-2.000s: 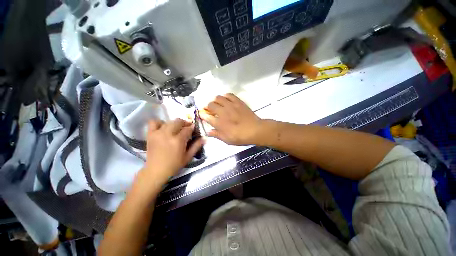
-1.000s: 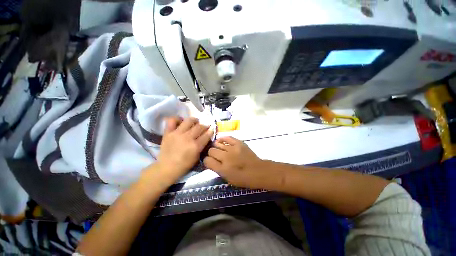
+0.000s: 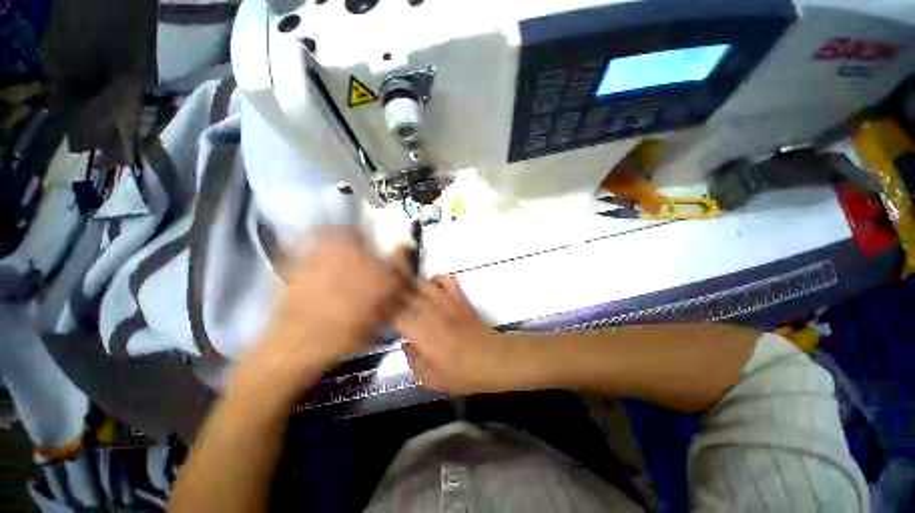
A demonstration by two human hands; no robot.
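Note:
A pale fabric panel with dark stripes lies left of and under the head of the white sewing machine. A narrow dark seam edge runs from the presser foot towards me. My left hand is blurred and lies over the fabric left of this edge; its fingertips are unclear. My right hand has its fingers bent together at the near end of the dark edge, just below the needle area, touching or close to my left hand.
Yellow-handled snips lie right of the needle, partly under an orange scrap. A dark grey device and a red item are further right. A ruler runs along the table's front edge. More fabric hangs at the left.
The view has shifted. My right hand has drawn nearer to the front edge, and my left hand has moved and blurred. The orange-yellow patch beside the needle now shows only as a small spot.

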